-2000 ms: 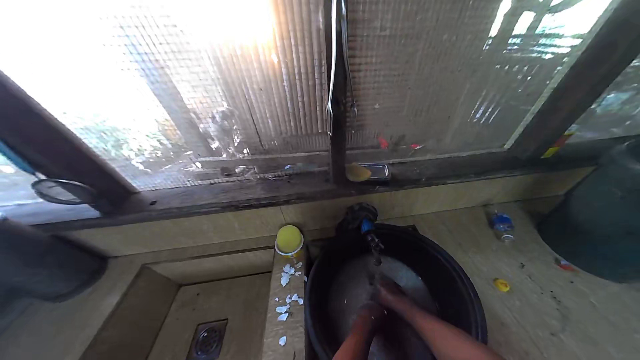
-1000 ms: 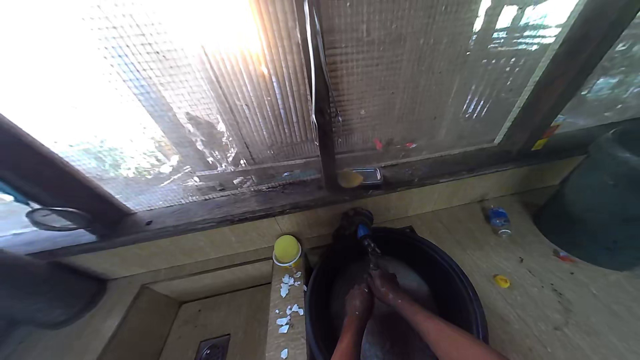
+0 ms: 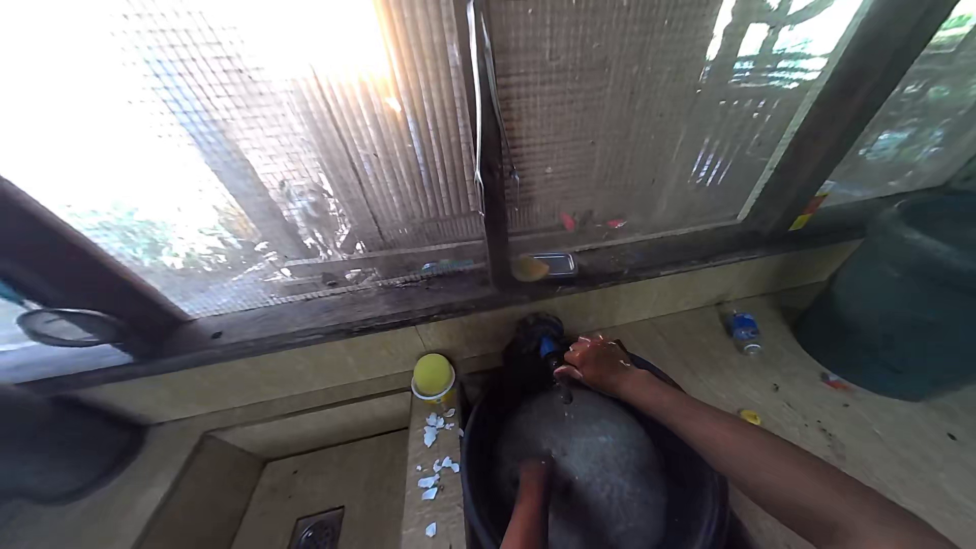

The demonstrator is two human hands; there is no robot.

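Observation:
A black plastic tub [image 3: 476, 488] holds cloudy water [image 3: 610, 457]. Over its back rim, my right hand [image 3: 598, 364] has its fingers around a faucet with a blue handle [image 3: 549, 347]; a little water shows below the spout. My left hand [image 3: 537, 469] reaches down into the water, its fingers hidden below the surface. A round yellow item [image 3: 433, 374] sits in a white-rimmed cup left of the faucet. White eggshell-like pieces [image 3: 429, 482] lie scattered on the ledge beside the tub.
A large dark green bin [image 3: 892, 305] stands at the right, near a small plastic bottle [image 3: 744, 333] and a yellow cap [image 3: 750, 417]. A sink basin with a drain [image 3: 316, 530] is at the left. A dark window sill [image 3: 343, 316] runs behind.
My hands were together under the faucet's spout; they are now apart. The right hand has moved up onto the faucet, and the left has gone down into the water.

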